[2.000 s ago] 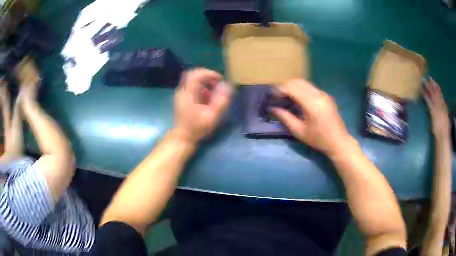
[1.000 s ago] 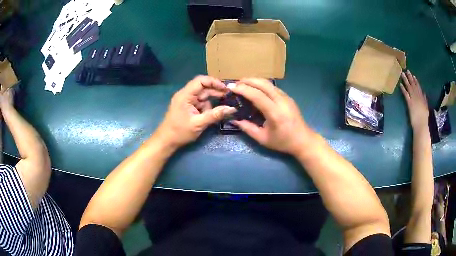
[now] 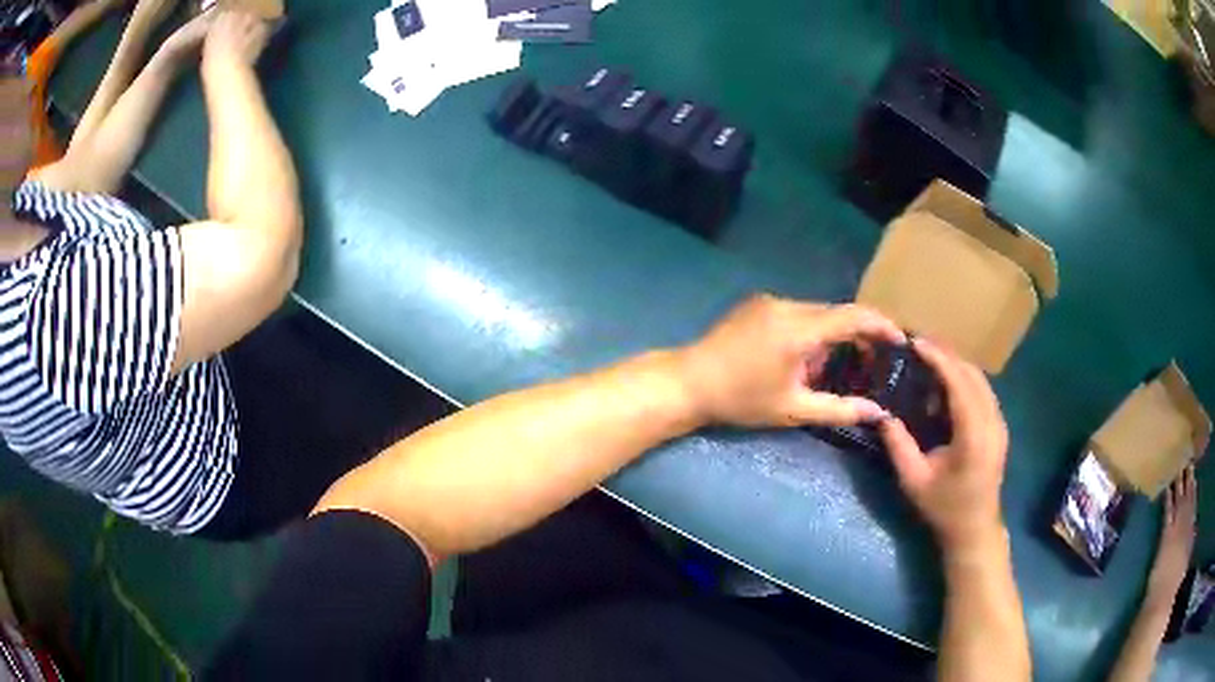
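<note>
An open retail box (image 3: 953, 283) lies on the green bench right of centre, its plain brown lid raised behind my hands. A small black unit (image 3: 895, 377) with pale marking is between my hands over the box. My left hand (image 3: 786, 366) holds its left side with thumb and fingers. My right hand (image 3: 962, 440) curls around its right side. The bottom of the box is mostly hidden by my hands.
A row of small black units (image 3: 640, 140) stands left of the box, near white papers (image 3: 446, 51). A black tray stack (image 3: 933, 131) stands behind. Another open box (image 3: 1133, 440) is at right beside a person's hand. A person in a striped top (image 3: 100, 346) sits at left.
The view has turned left, so the bench appears tilted and the box sits further right. The black unit's marking now shows between my hands.
</note>
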